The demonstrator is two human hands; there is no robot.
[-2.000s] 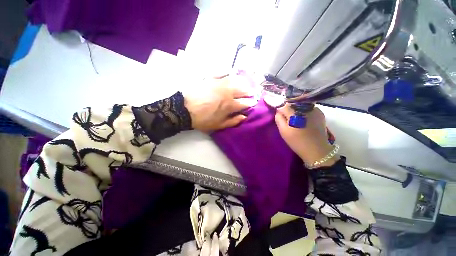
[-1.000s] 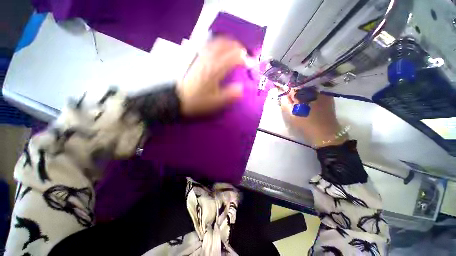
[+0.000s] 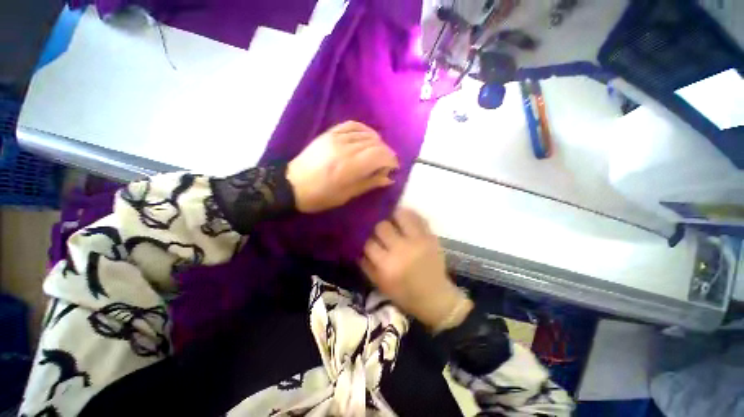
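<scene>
A large purple garment panel (image 3: 326, 106) lies from the machine's lit needle area down over the table's front edge to my lap. My left hand (image 3: 344, 167) rests on the panel with its fingers curled, gripping the cloth near its right edge. My right hand (image 3: 410, 265) is lower, at the table's front edge, with its fingers on the panel's right edge. The presser foot and needle area (image 3: 428, 81) is at the top, beside the cloth, under bright pink light.
Orange and blue thread snips (image 3: 537, 120) lie right of the needle. A blue knob (image 3: 491, 95) is on the machine. A stack of purple pieces (image 3: 220, 18) is at the upper left. A blue crate (image 3: 31, 159) stands at the far left. Grey cloth shows at the lower right.
My right hand has moved from beside the needle down to the table's front edge. My left hand has moved down over the cloth. The thread snips are now uncovered, and the view has shifted.
</scene>
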